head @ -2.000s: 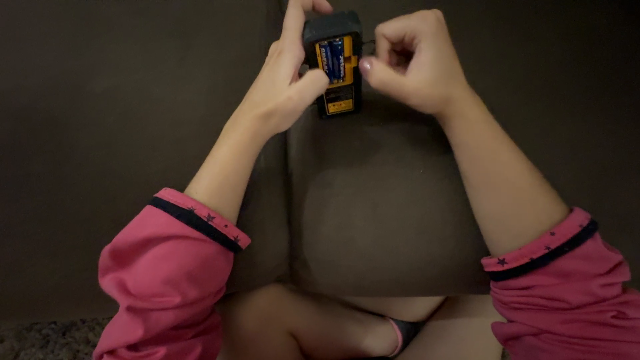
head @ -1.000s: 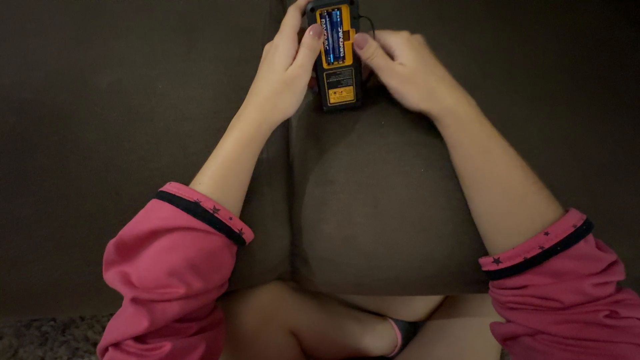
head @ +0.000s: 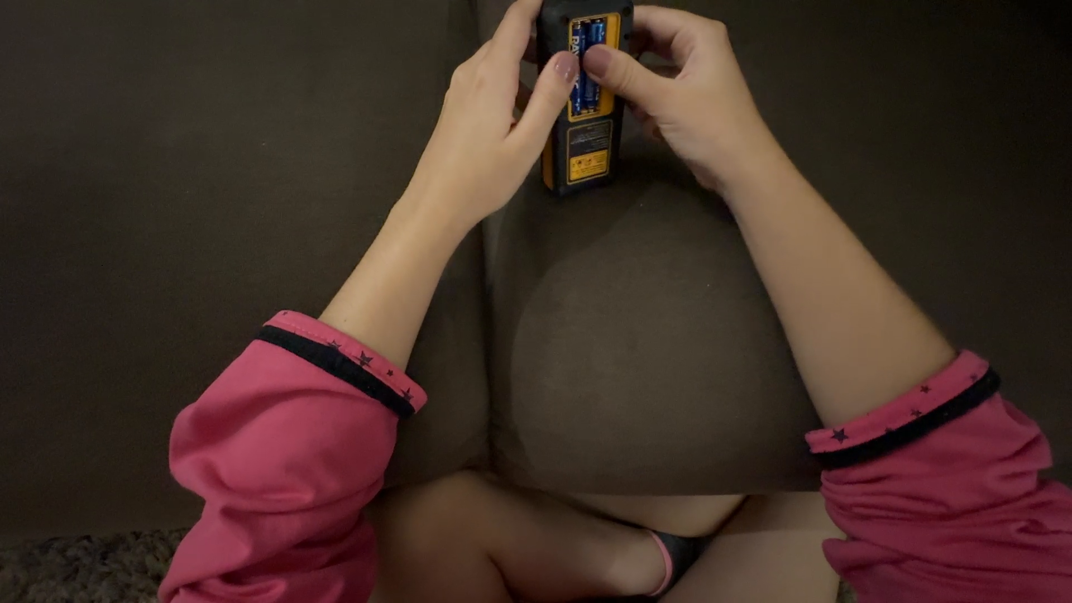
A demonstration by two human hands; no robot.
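Note:
A black and yellow handheld device point(head: 590, 155) stands on the sofa cushion with its back toward me and its battery compartment uncovered. Two blue batteries point(head: 591, 96) lie side by side in the compartment. My left hand point(head: 494, 126) grips the device's left side, the thumb reaching over onto the left battery. On the right, my right hand point(head: 699, 96) holds the other side, its thumb tip on the batteries near the compartment's middle. The fingers behind the device are partly hidden, and its top edge is close to the frame's upper border.
Dark brown sofa cushions point(head: 636, 352) spread under and around the device, with a seam between them. My crossed legs point(head: 536, 536) are at the sofa's front edge. A shaggy rug point(head: 75, 565) shows at the lower left.
My right thumb has moved left from the device's edge onto the batteries. The device was tilted differently two seconds ago, and both hands have stayed around it.

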